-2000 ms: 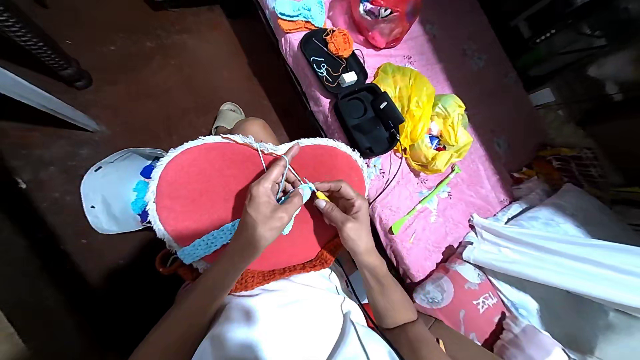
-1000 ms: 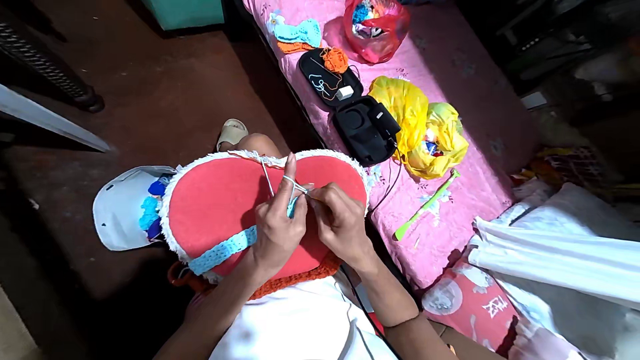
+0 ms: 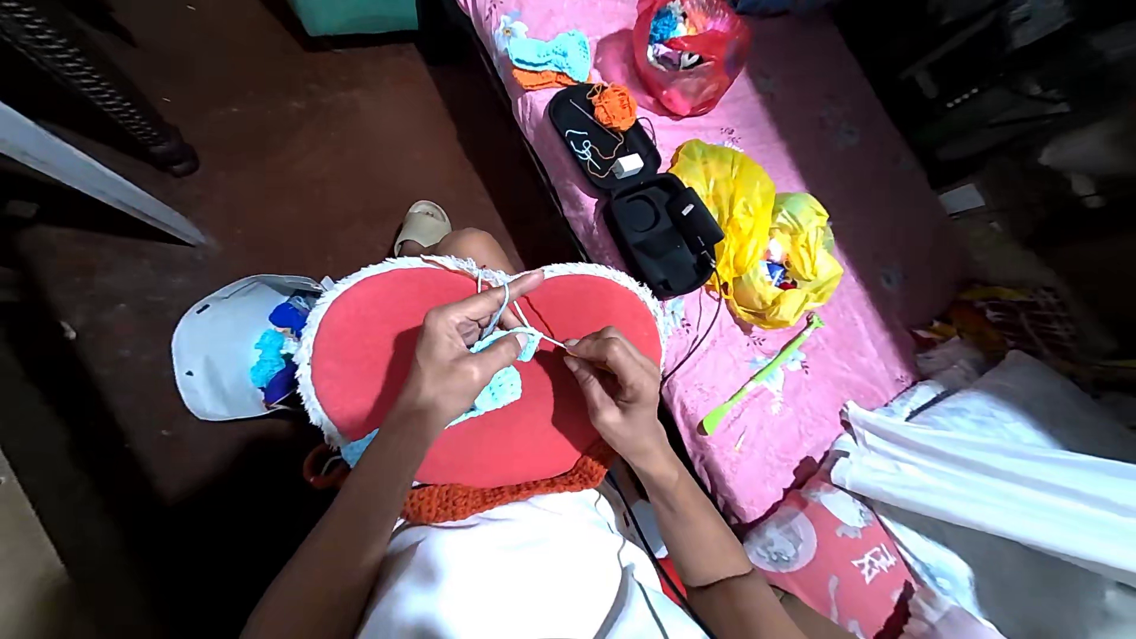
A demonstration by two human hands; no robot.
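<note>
On my lap lies a red heart-shaped cushion [image 3: 373,355] with a white fringed edge. Above it, my left hand [image 3: 466,351] holds a light blue crocheted strip [image 3: 499,390], its index finger raised with pale yarn [image 3: 502,306] looped over it. My right hand [image 3: 617,382] pinches a thin crochet hook [image 3: 555,343] whose tip meets the loops at the strip's upper end. The strip's lower part runs beneath my left forearm. Orange crochet work [image 3: 506,499] lies along the cushion's near edge.
At left stands a pale container [image 3: 213,355] with blue yarn pieces. On the pink-covered bed [image 3: 852,266] are an open black case [image 3: 652,240], orange yarn [image 3: 614,106], crocheted pieces [image 3: 555,55], a red plastic bag [image 3: 692,80], yellow bags [image 3: 745,240], a green strip-like object [image 3: 763,374] and white cloth [image 3: 994,470].
The raised left index finger tilts further right than one second ago. My right hand has drawn a little away from the left, with the hook showing between them.
</note>
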